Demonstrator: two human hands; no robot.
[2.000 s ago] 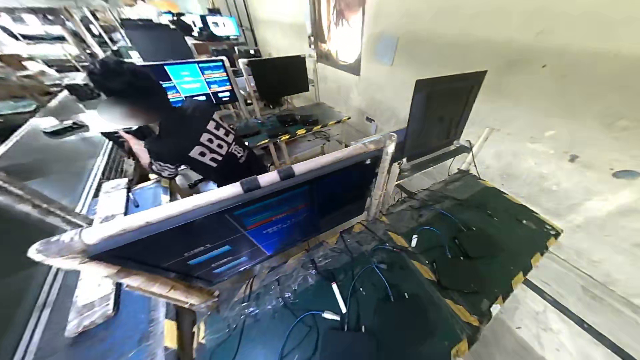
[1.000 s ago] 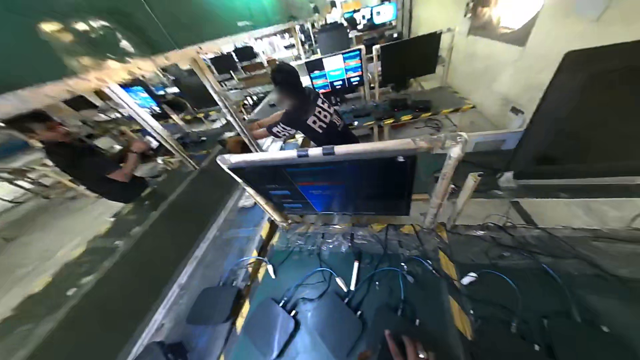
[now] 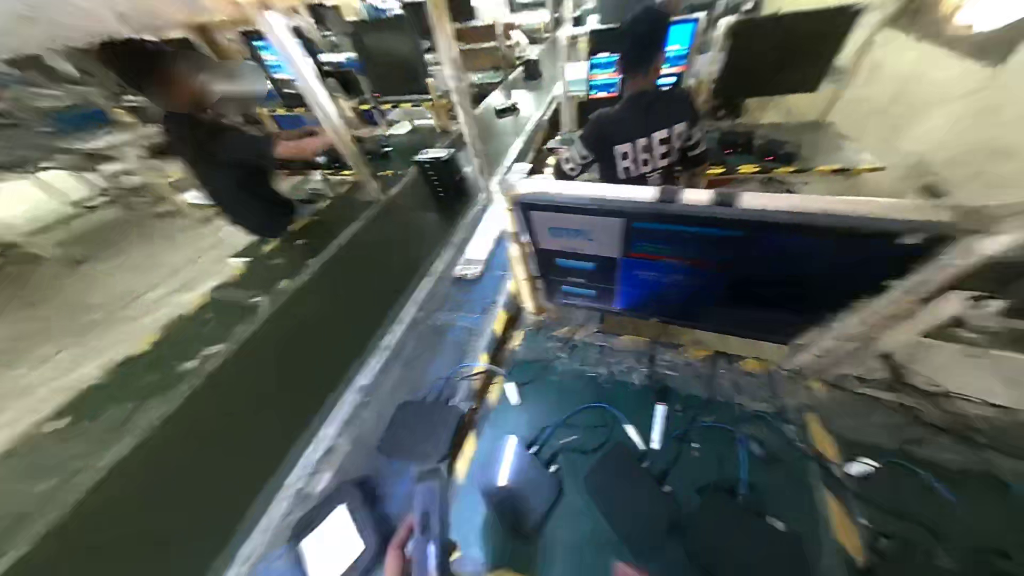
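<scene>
My left hand (image 3: pixel 398 549) is at the bottom edge, its fingers against a dark flat box-shaped device (image 3: pixel 430 524) held on edge; most of the hand is out of frame. A small blurred bit of my right hand (image 3: pixel 629 569) shows at the bottom edge, below the black boxes; its fingers cannot be made out. Near the left hand lies a black box with a white label (image 3: pixel 332 544). Black set-top-type boxes (image 3: pixel 520 488), (image 3: pixel 632 488) with blue cables (image 3: pixel 592 406) lie on the green bench top. Another black box (image 3: pixel 422 432) rests on the blue-grey strip to the left.
A framed monitor (image 3: pixel 720 272) that is lit stands behind the boxes. A dark green conveyor belt (image 3: pixel 264 384) runs along the left. One person (image 3: pixel 640 136) works beyond the monitor, another person (image 3: pixel 228 160) across the belt. Yellow-black tape (image 3: pixel 836 512) marks the bench.
The view has swung left and down, bringing the belt and the left-hand boxes closer. A hand seen at the bottom a second ago is mostly out of frame; a device held on edge now shows.
</scene>
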